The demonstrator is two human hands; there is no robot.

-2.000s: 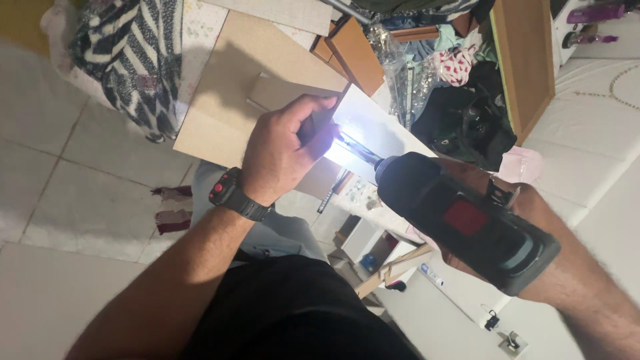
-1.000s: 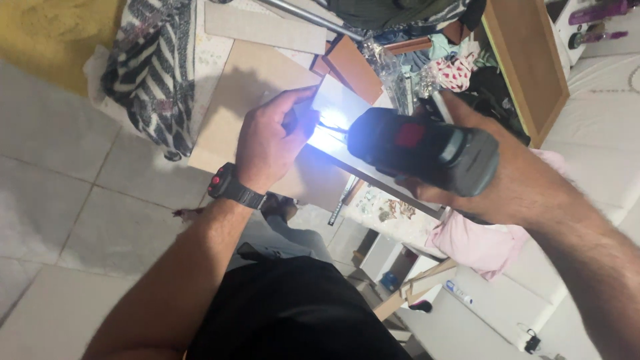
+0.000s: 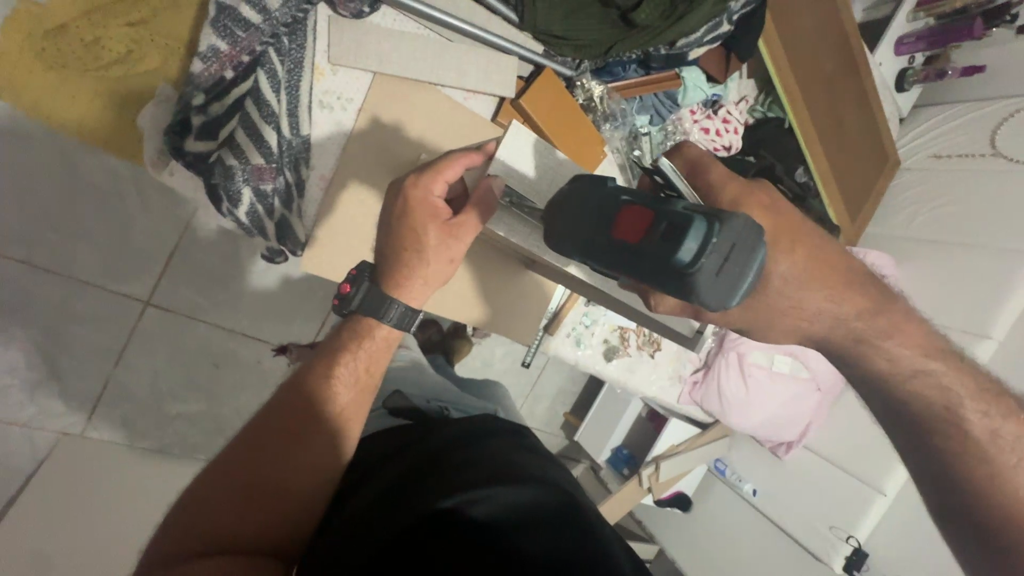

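Observation:
My right hand (image 3: 744,208) grips a dark cordless drill (image 3: 656,240) with a red patch on its body. A long bit (image 3: 520,204) points left from the drill to the end of a pale board (image 3: 536,164). My left hand (image 3: 436,216) pinches that end between thumb and fingers, close to the bit's tip. The drill's body covers part of the board, and its handle is mostly hidden. Beneath lies a large tan wood panel (image 3: 352,184). A metal ruler-like strip (image 3: 544,328) sticks out below the board.
A patterned cloth (image 3: 248,136) hangs at the left of the table. Behind are a grey board (image 3: 424,56), an orange-brown block (image 3: 560,116), a metal tube (image 3: 480,36) and piled clothes. A wooden drawer-like frame (image 3: 840,120) stands right. A pink cloth (image 3: 768,392) and wood strips (image 3: 664,472) lie nearer.
The bright light at the bit's tip, seen in both earlier frames, is gone. The drill has turned to lie more level than two seconds ago. Both hands keep their holds.

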